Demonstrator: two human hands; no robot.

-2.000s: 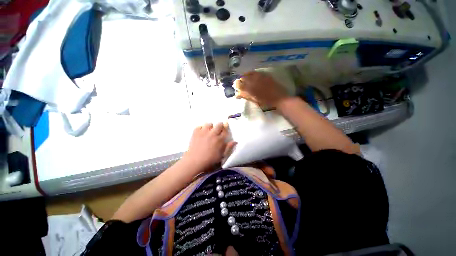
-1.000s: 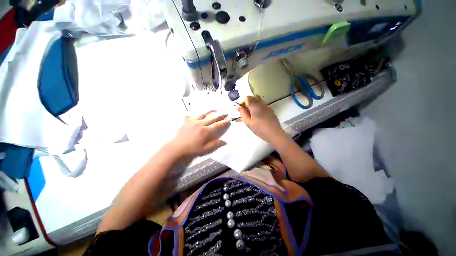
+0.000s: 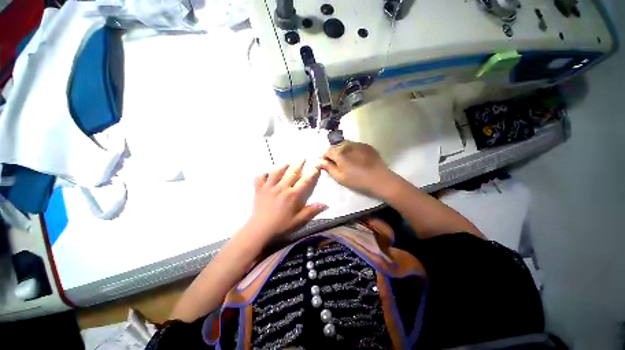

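A white fabric piece (image 3: 394, 147) lies on the white table below the needle and spreads right under the machine arm; its left edge is lost in glare. My left hand (image 3: 282, 199) lies flat on the white cloth, fingers spread, just below the presser foot area (image 3: 322, 126). My right hand (image 3: 356, 167) is beside it on the right, fingers curled down at the cloth near the needle. What its fingertips hold is hidden. The sewing machine (image 3: 438, 41) has a blue stripe and a green tab.
White cloth with blue panels (image 3: 96, 82) is heaped at the left. A black patterned pouch (image 3: 499, 124) lies at the table's right end. The grey ruled table edge (image 3: 164, 263) runs in front of me. White fabric (image 3: 490, 212) hangs or lies below the edge at right.
The white fabric now spreads right under the machine arm, where the blue scissors and cream patch showed. Both hands stay side by side below the needle. The camera view has shifted.
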